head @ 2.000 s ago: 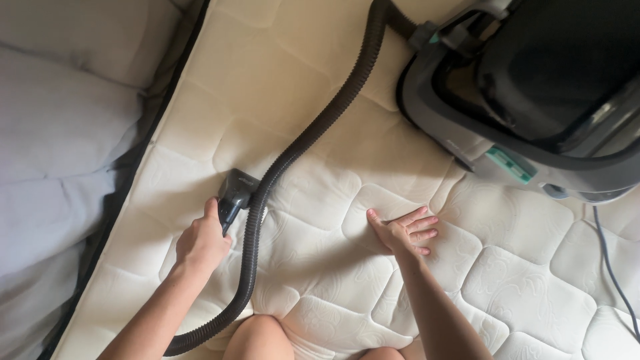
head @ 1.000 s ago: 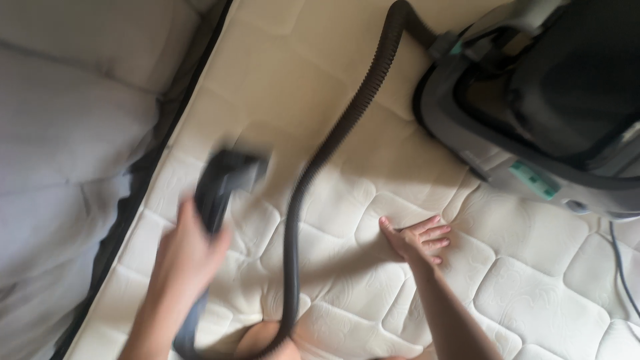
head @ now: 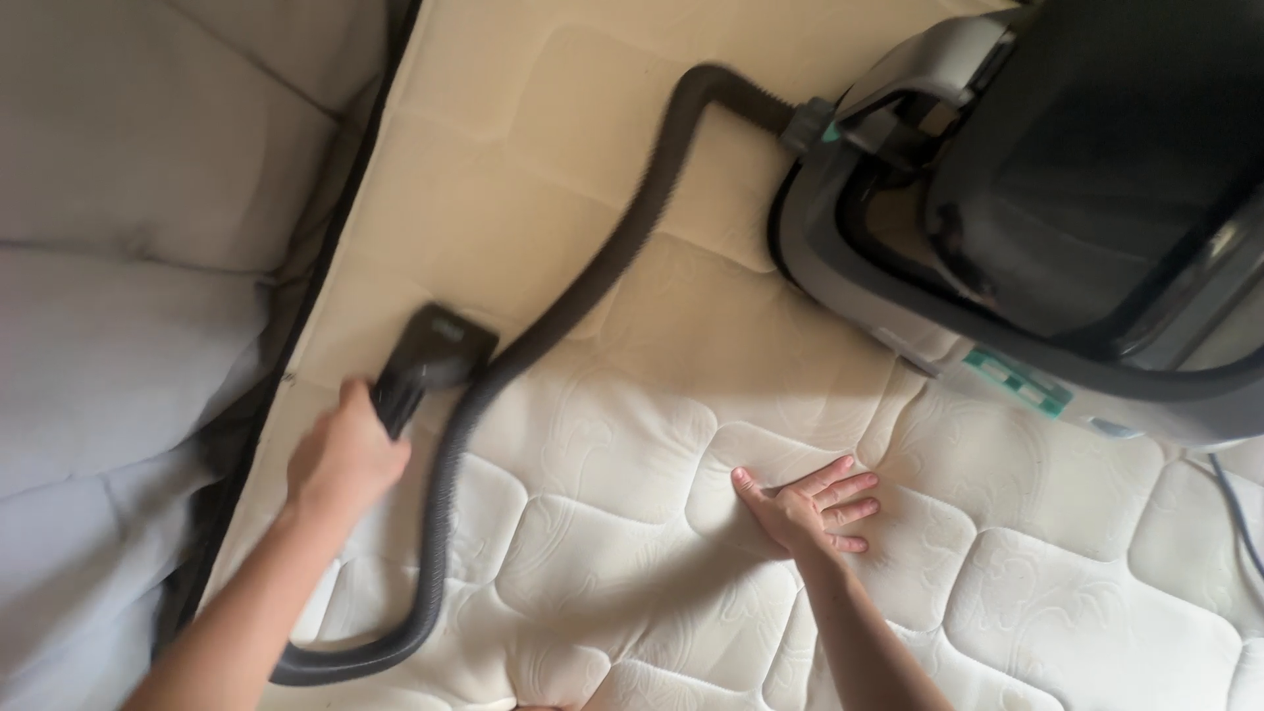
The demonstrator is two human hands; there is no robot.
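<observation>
My left hand [head: 346, 449] grips the handle of a black upholstery cleaning nozzle [head: 444, 346], whose wide head lies at or just above a quilted cream mattress [head: 612, 454]. A black corrugated hose [head: 612, 257] curves from low at the left, past the nozzle, and up to a grey and black portable cleaning machine [head: 1076, 217] at the upper right. With fingers spread, my right hand [head: 810, 509] rests palm down on the mattress, below and left of the machine, holding nothing. Whether the nozzle touches the fabric I cannot tell.
Along the left, a grey padded, cushion-like surface [head: 128, 326] adjoins the mattress's dark edge [head: 326, 267]. A thin cord [head: 1234, 509] runs down from the machine at the right edge.
A second ago the nozzle was blurred, with its handle more upright; now it tilts to the right beside the hose. My right hand stays spread on the mattress.
</observation>
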